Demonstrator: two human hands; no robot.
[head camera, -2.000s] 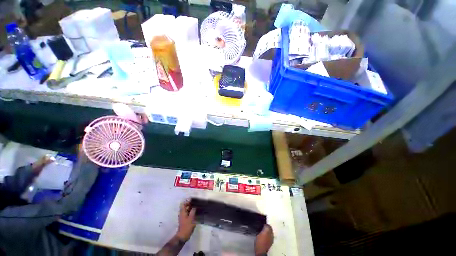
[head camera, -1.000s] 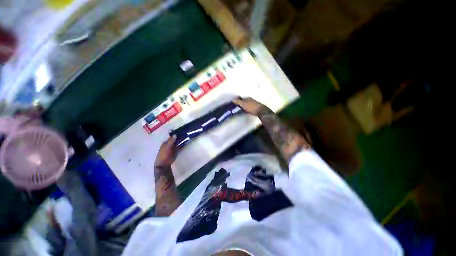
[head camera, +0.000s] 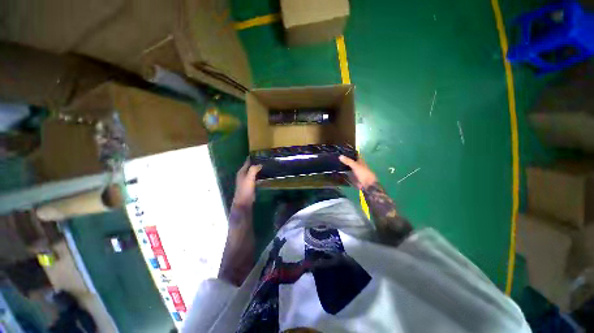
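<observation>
A row of glossy black product boxes (head camera: 301, 164) is held level between my two hands at the near side of an open brown shipping carton (head camera: 259, 123). My left hand (head camera: 246, 185) grips its left end and my right hand (head camera: 360, 173) grips its right end. The row covers the carton's near part. Inside the carton, another black row (head camera: 301, 117) lies against the far side, with brown cardboard showing between. Whether the held row touches anything inside the carton cannot be told.
The white work board (head camera: 195, 214) with red-and-white stickers is at left, beside the conveyor (head camera: 124, 276) and a cardboard tube (head camera: 81, 204). A closed carton (head camera: 315, 19) stands beyond on the green floor. A blue plastic stool (head camera: 553, 38) and more cartons (head camera: 555, 195) are at right.
The view has turned right from the board to the floor. Both hands have carried the black row off the white board to the open carton.
</observation>
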